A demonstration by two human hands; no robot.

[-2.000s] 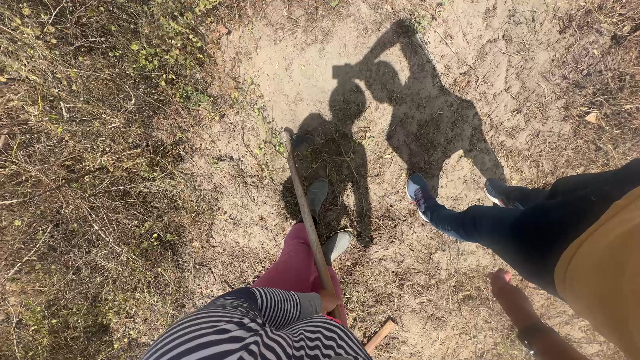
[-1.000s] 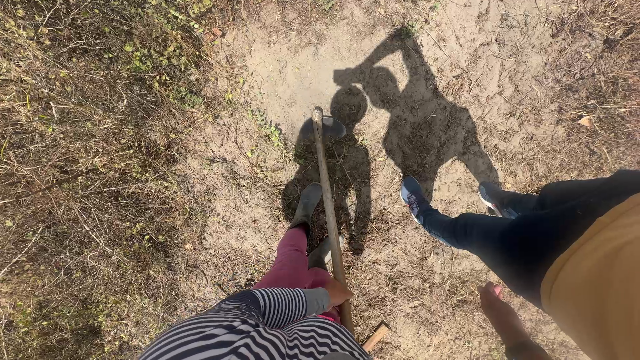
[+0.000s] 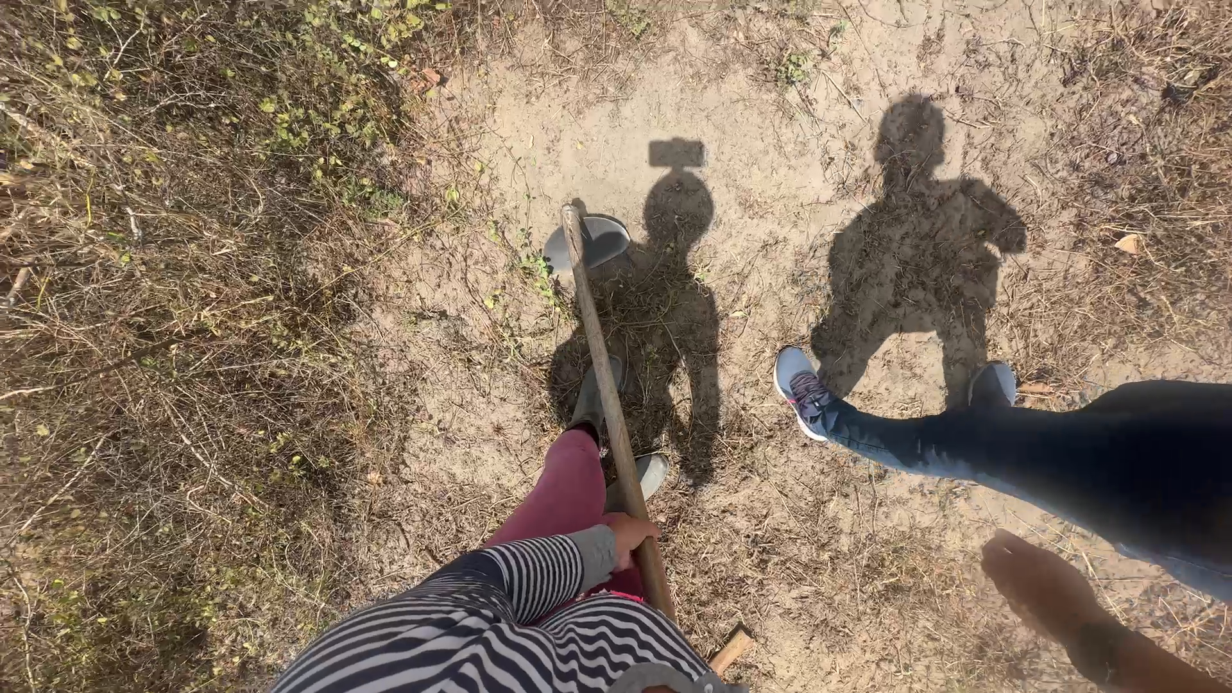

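My left hand (image 3: 630, 539), below a grey cuff and striped sleeve, is closed around the long wooden handle (image 3: 608, 385) of a tool. The handle runs away from me, slightly to the left, over my boots. At its far end is a rounded, dark metal blade (image 3: 604, 241), hoe-like, close to the ground. Of my right hand, only a sliver of skin shows under a grey cuff at the bottom edge; its grip is hidden. Beside that cuff, the end of a second piece of wood (image 3: 733, 649) sticks out; what it belongs to is cut off.
Dry brush (image 3: 192, 289) with some green leaves lines the left side. Another person stands at the right, in dark jeans (image 3: 905, 438) and sports shoes (image 3: 802, 390), with a bare hand (image 3: 1035, 577) low beside the leg. Two people's shadows fall on the sandy ground ahead.
The other person's shadow, with an arm raised to my head's shadow before, now stands apart to the right with that arm lowered. My left hand stays on the handle.
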